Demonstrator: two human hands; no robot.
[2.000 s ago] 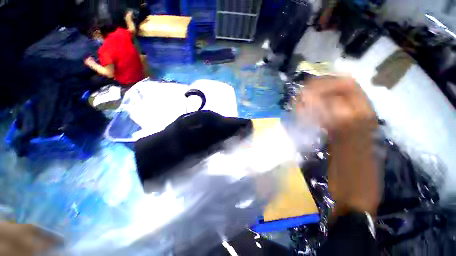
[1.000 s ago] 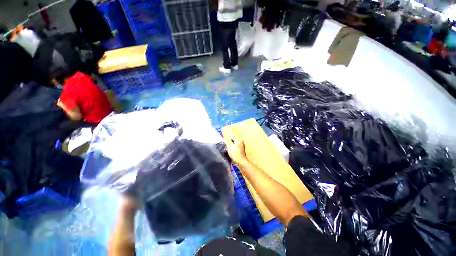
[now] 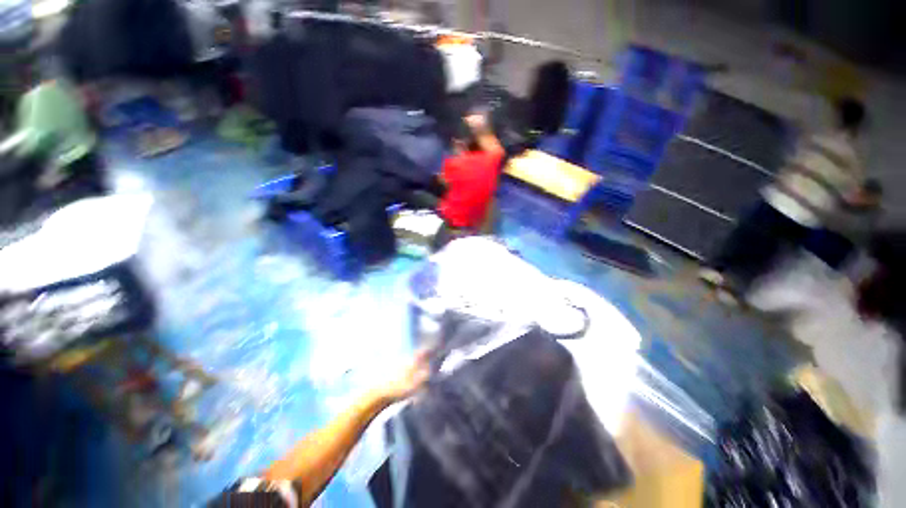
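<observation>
A black coat (image 3: 507, 417) in clear film is in front of me at the lower middle, blurred. A hanger hook (image 3: 571, 319) shows above its collar, against the white mass of empty polybags (image 3: 487, 263). My left hand (image 3: 412, 375) is at the coat's upper left edge, where the clear film (image 3: 397, 437) hangs. The blur hides its fingers, so I cannot tell whether it grips the film. My right hand is not in view.
A cardboard sheet (image 3: 661, 461) is right of the coat. Shiny bagged coats (image 3: 795, 456) lie at the lower right. A person in red (image 3: 470, 187) sits beyond the polybags, near dark garments in a blue basket (image 3: 333, 243). A person in a striped top (image 3: 815, 184) is at the right.
The view has swung left, so the scene has shifted right. My right hand has left the picture. My left hand has moved up to the coat's upper left edge.
</observation>
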